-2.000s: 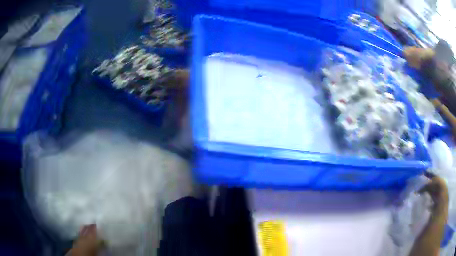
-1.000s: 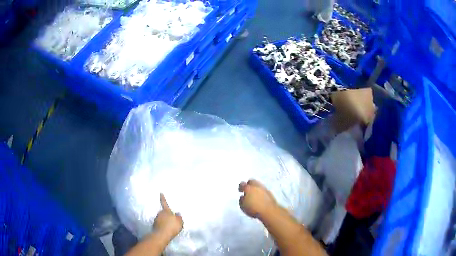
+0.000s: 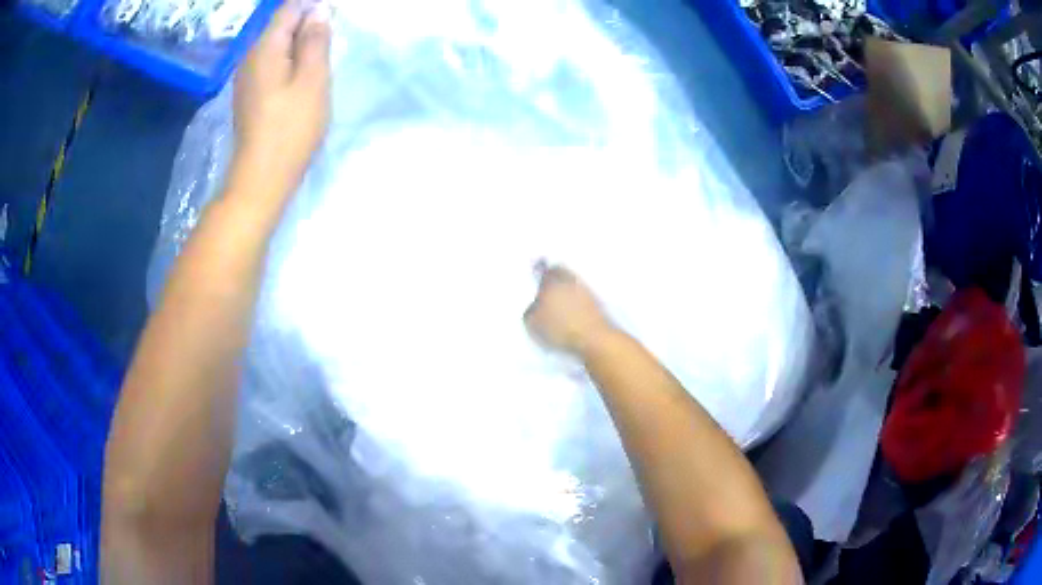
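Observation:
A large clear plastic sack (image 3: 731,263) stands on the floor in front of me, its middle washed out by white glare. My left hand (image 3: 286,74) is at the sack's far left edge, fingers bent together at the plastic; whether it grips the film is hard to tell. My right hand (image 3: 560,306) is over the middle of the sack with its fingers curled; glare hides what its fingertips touch. Single small bags cannot be made out in the glare.
A blue tote with clear bagged items (image 3: 183,23) is at the top left. A blue tote of loose parts (image 3: 806,46) is at the top right, beside a brown cardboard piece (image 3: 908,91). A crumpled red bag (image 3: 958,383) lies at the right. Blue totes (image 3: 46,423) stand at the left.
The view has come closer over the sack. My left hand has moved from the sack's lower middle to its far left edge. My right hand remains over the middle.

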